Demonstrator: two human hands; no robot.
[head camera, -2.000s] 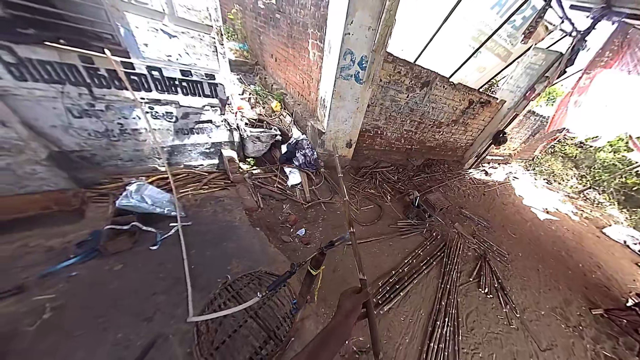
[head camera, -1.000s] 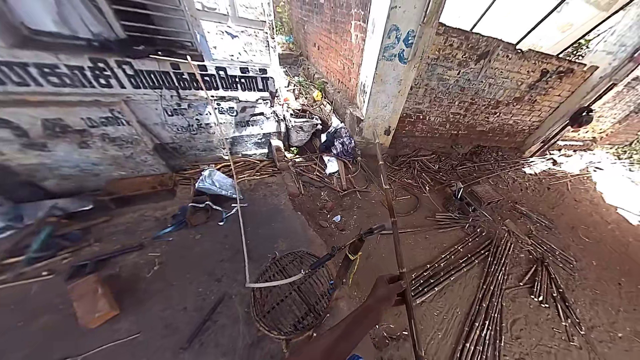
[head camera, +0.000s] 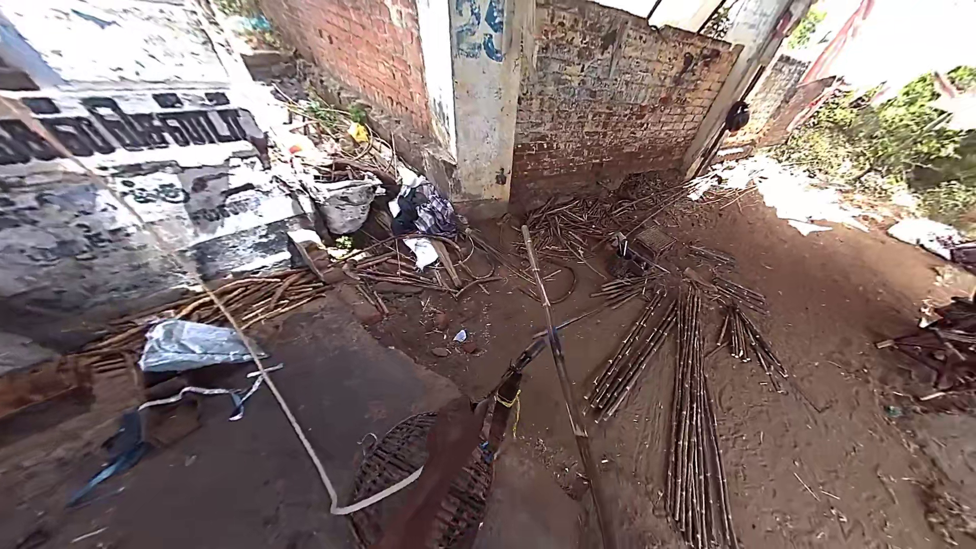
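My left hand (head camera: 457, 431) is blurred, at the lower middle over a round woven basket (head camera: 374, 465), beside a dark wooden post (head camera: 499, 427) tied with yellow cord. Its fingers cannot be made out. A long jointed cane pole (head camera: 560, 366) stands to the right of the post, apart from the hand; its lower end leaves the view. A dark wrapped piece (head camera: 526, 354) reaches from the post's top toward the pole. A pale rope (head camera: 293, 419) runs down from the upper left and bends toward the basket. My right hand is out of view.
Bundles of dark jointed canes (head camera: 690, 412) lie on the earth at right. Loose sticks (head camera: 259, 297) and a silvery sheet (head camera: 194, 347) lie along the painted wall. Sacks and cloth (head camera: 427, 213) are heaped near the pillar (head camera: 484, 114). A brick wall (head camera: 610, 99) stands behind.
My left hand was on the cane pole in both earlier frames; now it is off the pole, farther left over the basket. The view has shifted noticeably.
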